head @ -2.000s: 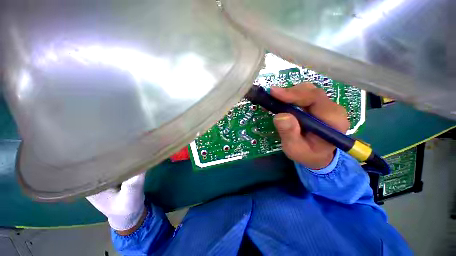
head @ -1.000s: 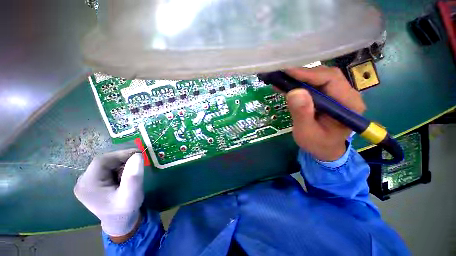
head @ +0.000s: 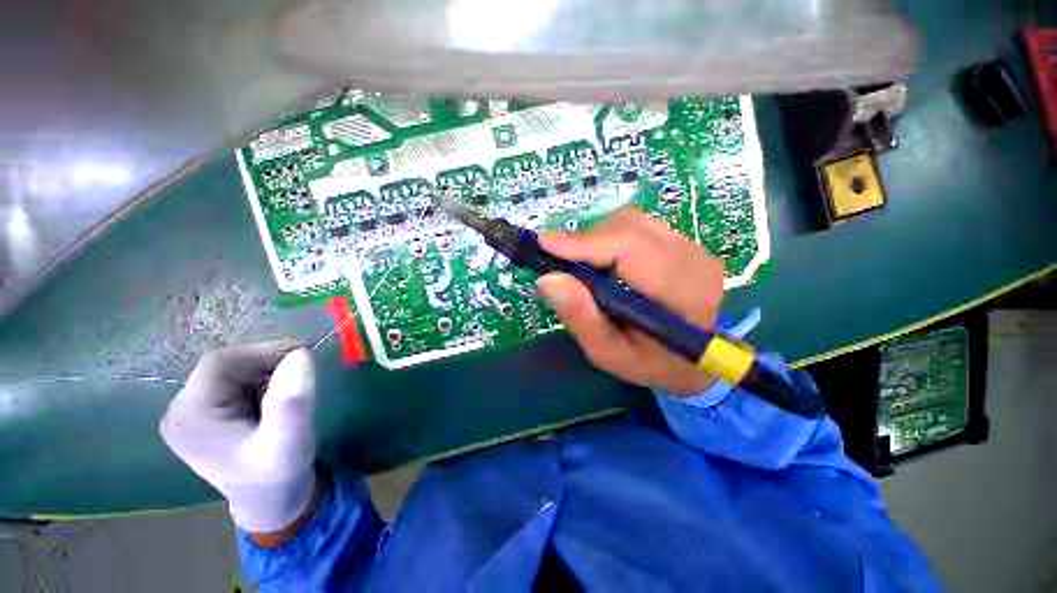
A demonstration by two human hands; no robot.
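The large green printed circuit board point(head: 388, 304) lies on the green mat, a red carrier strip point(head: 347, 331) showing at its left edge. My bare right hand point(head: 632, 290) holds the dark blue soldering iron point(head: 614, 299) over the board like a pen. Its metal tip points up-left at the row of small parts in the board's middle; contact cannot be told. My gloved left hand point(head: 246, 429), left of the board, pinches the thin solder wire point(head: 334, 330), which reaches over the board's lower left corner. Its far end is hard to see.
Translucent extraction hoods point(head: 603, 52) cover the top and the board's far edge. Right of the board is a stand with a yellow sponge point(head: 852, 187); a black block point(head: 990, 93) lies beyond. Dark specks point(head: 203, 330) lie on the left mat. A framed board point(head: 924, 388) is below the edge.
The hoods no longer cover most of the board. My right hand has moved left with the iron, bringing its tip into view. My left hand, with the solder wire, has come out from beneath the hood.
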